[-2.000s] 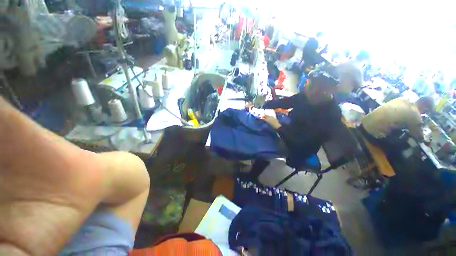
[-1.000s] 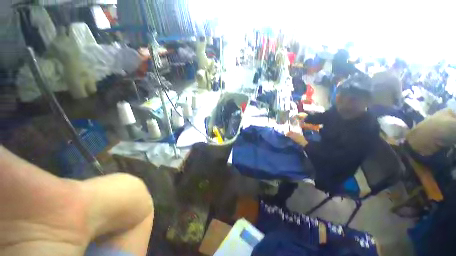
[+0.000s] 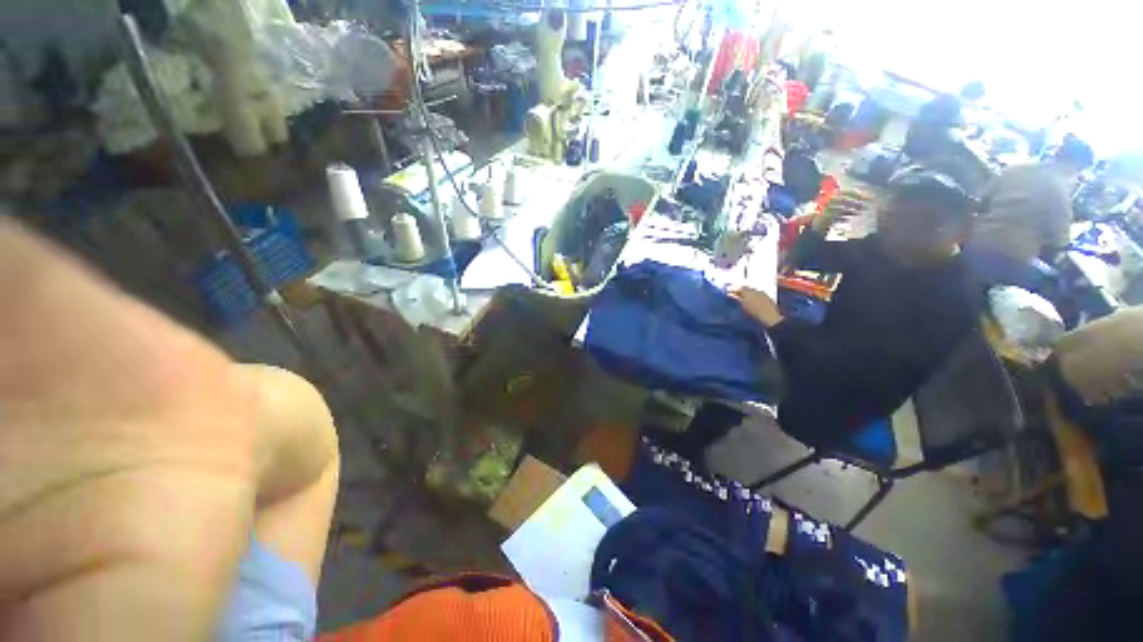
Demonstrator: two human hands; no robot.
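My left hand (image 3: 138, 464) is very close to the camera at the left edge, large, blurred and cut off; its fingers do not show, and I cannot tell if it holds anything. A grey-blue cloth (image 3: 270, 599) shows just below it. My right hand is not in view. Orange ribbed cloth (image 3: 470, 615) lies at the bottom middle. Beside it are a white sheet with a dark patch (image 3: 564, 533) and a brown cardboard piece (image 3: 527, 493). A dark navy cloth heap with white marks along its edge (image 3: 702, 564) is at the bottom right.
A seated person in dark clothes (image 3: 877, 320) is at a sewing table with blue cloth (image 3: 683, 329). A pale bin (image 3: 602, 232), white thread cones (image 3: 407, 236), a slanting metal pole (image 3: 188, 157) and a blue crate (image 3: 257, 263) stand around. A chair (image 3: 965, 389) is at the right.
Since one second ago the view has tilted down and shifted a little. The orange cloth shows again at the bottom. The seated person's far hand is now raised. My left hand stays close at the left.
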